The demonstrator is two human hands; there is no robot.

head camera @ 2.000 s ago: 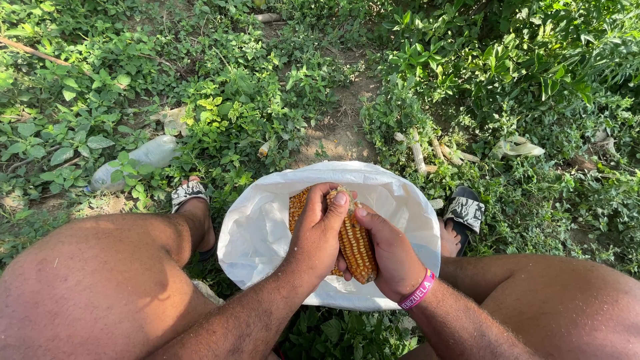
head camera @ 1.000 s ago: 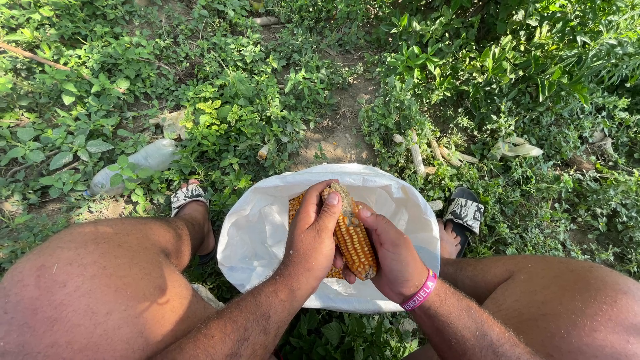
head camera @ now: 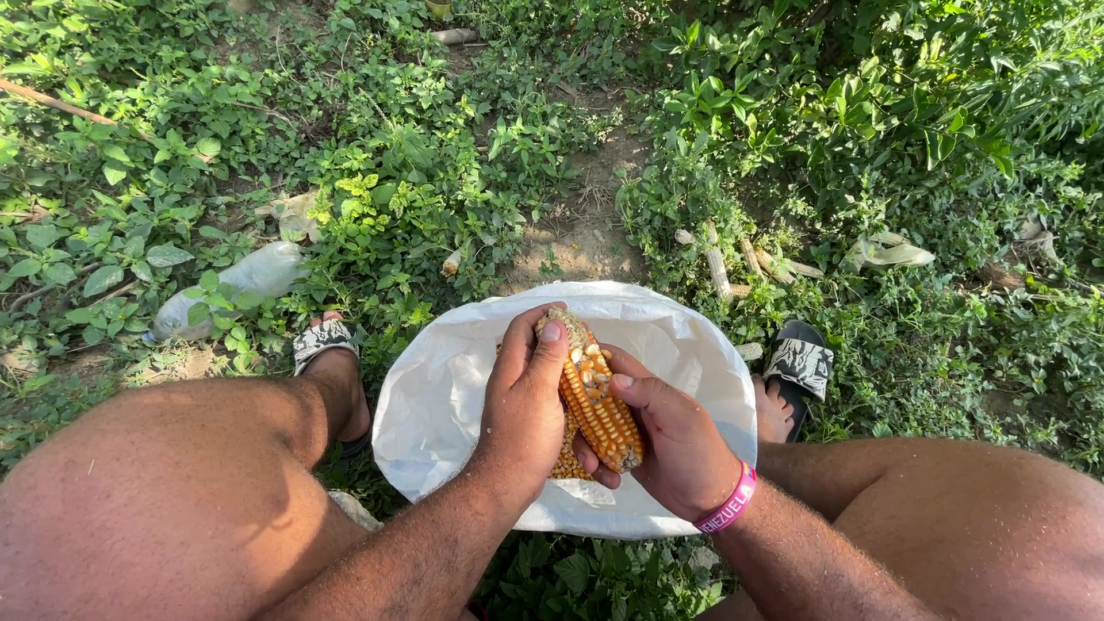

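Note:
Both my hands hold one ear of dried orange corn [head camera: 599, 405] over the mouth of a white woven sack [head camera: 431, 405]. My left hand [head camera: 528, 397] grips its upper end, thumb on top near a bare patch of cob. My right hand [head camera: 677, 431] wraps the lower right side, thumb against the kernels and fingertips beneath; a pink wristband with writing is on that wrist. Some kernels near the top sit loose and out of line. Below the ear, loose corn kernels [head camera: 569, 461] lie inside the sack, partly hidden by my hands.
The sack stands between my knees and sandalled feet. A clear plastic bottle [head camera: 228, 289] lies in the weeds at left. Several bare corncobs [head camera: 718, 263] and a dry husk [head camera: 893, 252] are on the ground at right. Low green plants surround a strip of bare soil [head camera: 586, 246].
The ear has been turned in my hands, and a patch of disturbed kernels now shows on its upper side. Both hands remain over the sack.

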